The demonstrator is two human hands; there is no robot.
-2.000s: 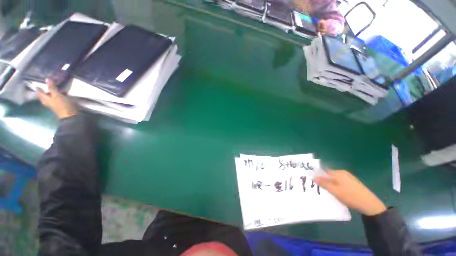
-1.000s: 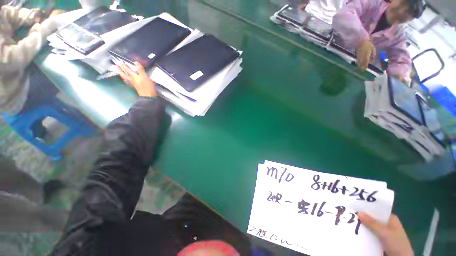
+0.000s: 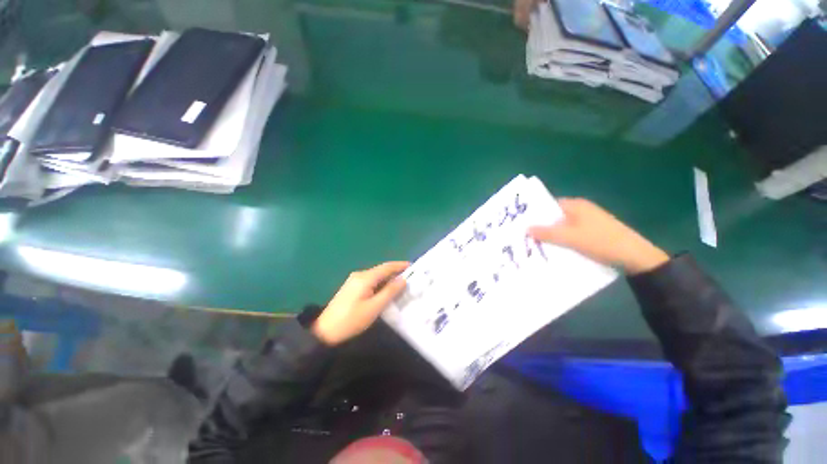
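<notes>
The white label sheets (image 3: 503,290), with bold black handwriting, are tilted and held up over the table's front edge. The writing is blurred. More than one sheet shows at the upper corner. My left hand (image 3: 358,304) grips their left edge, thumb on top. My right hand (image 3: 603,237) grips their upper right edge, thumb on top. The fingers under the sheets are hidden.
Stacks of black flat devices (image 3: 195,86) with white layers lie on the green table (image 3: 381,163) at the left. Another device stack (image 3: 594,50) is at the far right. A narrow paper strip (image 3: 705,207) lies at the right. Blue bins (image 3: 598,385) show below the table edge.
My left hand has left the device stack at the left and now holds the label sheets. The sheets have been lifted and turned, with my right hand still on them. The view has shifted.
</notes>
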